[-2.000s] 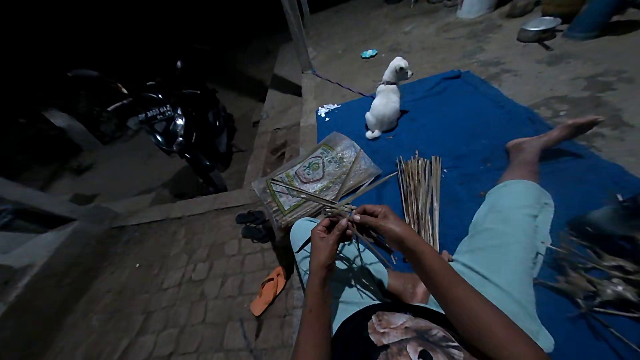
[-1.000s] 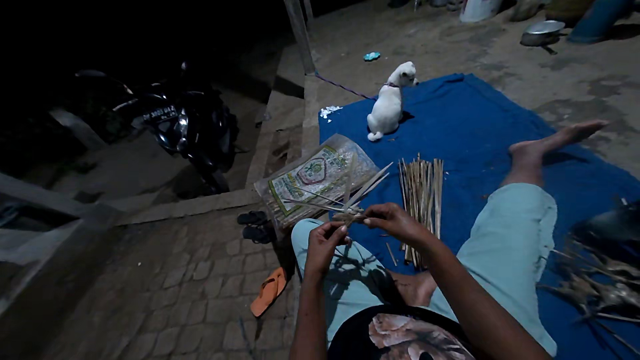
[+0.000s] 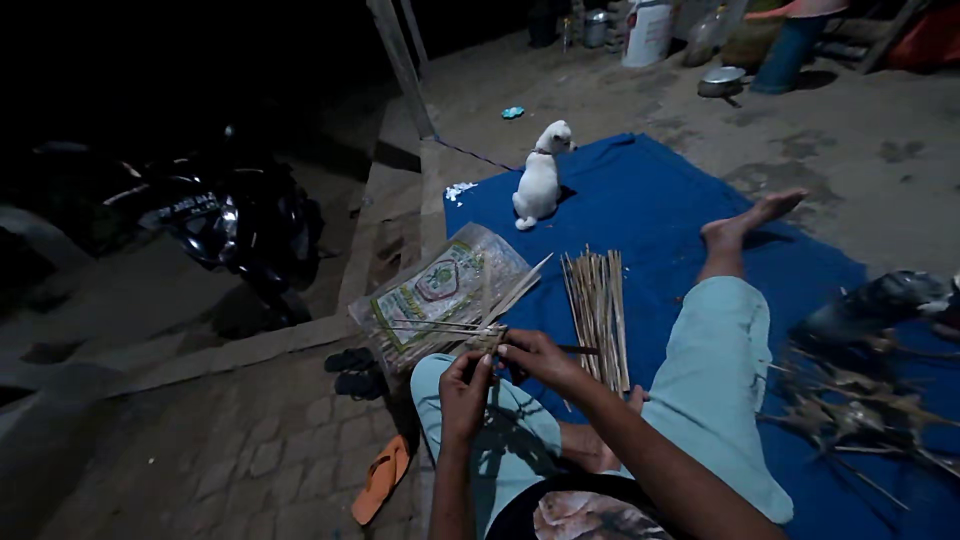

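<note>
Above my bent leg, my left hand (image 3: 466, 386) and my right hand (image 3: 541, 358) meet on a small woven piece of dry plant strips (image 3: 487, 339), both pinching it with thumb and fingers. Long loose strip ends stick out from it to the left and up to the right. Just beyond lies a printed clear plastic sack (image 3: 442, 289) with strips in it. A bundle of dry strips (image 3: 596, 315) is laid out on the blue cloth (image 3: 637, 180) to the right of my hands. The exact weave between my fingertips is too small to tell.
A white dog (image 3: 538, 184) on a leash sits on the cloth's far part. Finished-looking spiky woven pieces (image 3: 855, 416) and a dark plastic bag (image 3: 874, 304) lie at right. An orange flip-flop (image 3: 381, 480), dark sandals (image 3: 356, 373) and a motorcycle (image 3: 232, 217) are at left.
My hands have stayed together on the woven piece, while the strips sticking out of it have shifted in direction. The dog's head has turned to the right.
</note>
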